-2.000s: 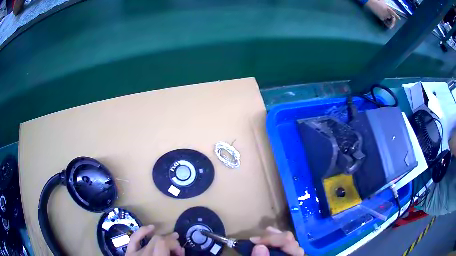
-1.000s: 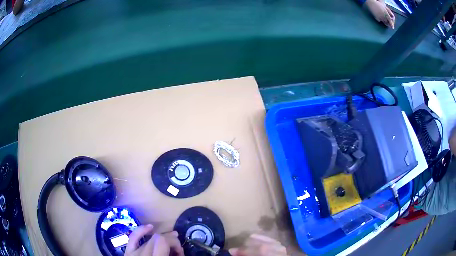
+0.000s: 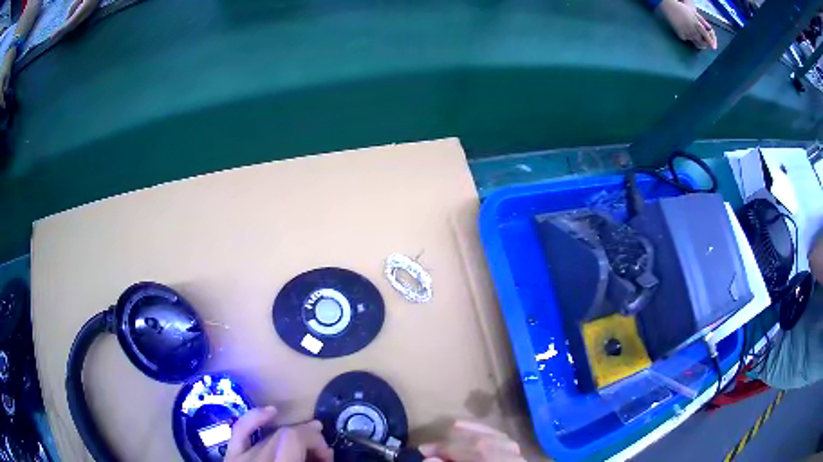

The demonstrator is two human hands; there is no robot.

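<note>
My right hand (image 3: 474, 442), at the bottom edge, holds a soldering iron (image 3: 379, 447) with its tip over the lower speaker plate (image 3: 363, 408). My left hand (image 3: 278, 440) is at that plate's left side, fingers together; whether it pinches a wire is too small to tell. The open ear cup (image 3: 209, 406) lies left of my left hand, its inside lit blue. The closed ear cup (image 3: 162, 332) of the same headphones lies above it, with thin wires at its right. A second speaker plate (image 3: 328, 311) lies further back, beside a coil of solder wire (image 3: 409, 277).
A blue tray (image 3: 519, 307) on the right holds a dark grey box (image 3: 695, 262), an iron stand (image 3: 623, 262) and a yellow sponge (image 3: 616, 350). Black discs (image 3: 13, 379) are at the left edge. Another person's hand (image 3: 690, 24) is at the top right; arms show top left.
The iron's tip has moved left and down to the lower plate's lower left edge, and my right hand moved left. The open cup has lit up blue. Arms have appeared at the top left.
</note>
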